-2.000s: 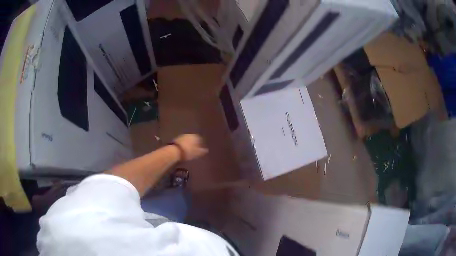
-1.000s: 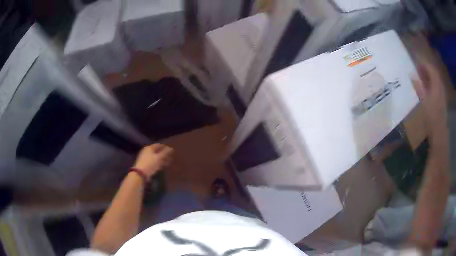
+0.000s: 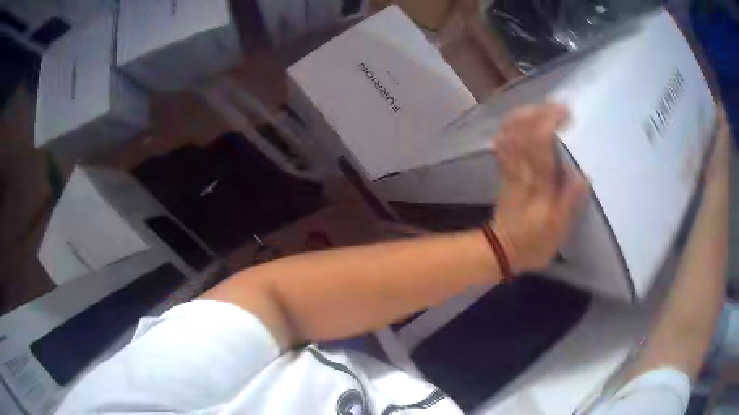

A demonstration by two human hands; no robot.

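Note:
A white retail box (image 3: 640, 162) with dark panels stands tilted at the right, close in front of me, one edge blurred. My left hand (image 3: 535, 186), with a dark red band at the wrist, reaches across and lies against the box's near left side, fingers up and thumb apart. My right forearm runs up along the box's far right side; the right hand is hidden or blurred at the box's edge, so its grip does not show.
Another white box (image 3: 385, 93) marked FURRION stands behind, left of the held box. More white boxes (image 3: 73, 105) stand at the upper left, and one with a dark panel (image 3: 97, 324) lies at the lower left. Dark sheeting (image 3: 227, 190) covers the floor between. Clear plastic (image 3: 551, 28) shows at the top.
My left hand has moved from the left, over the floor, across to the box at the right. The box has turned and shifted right, and the view has swung.

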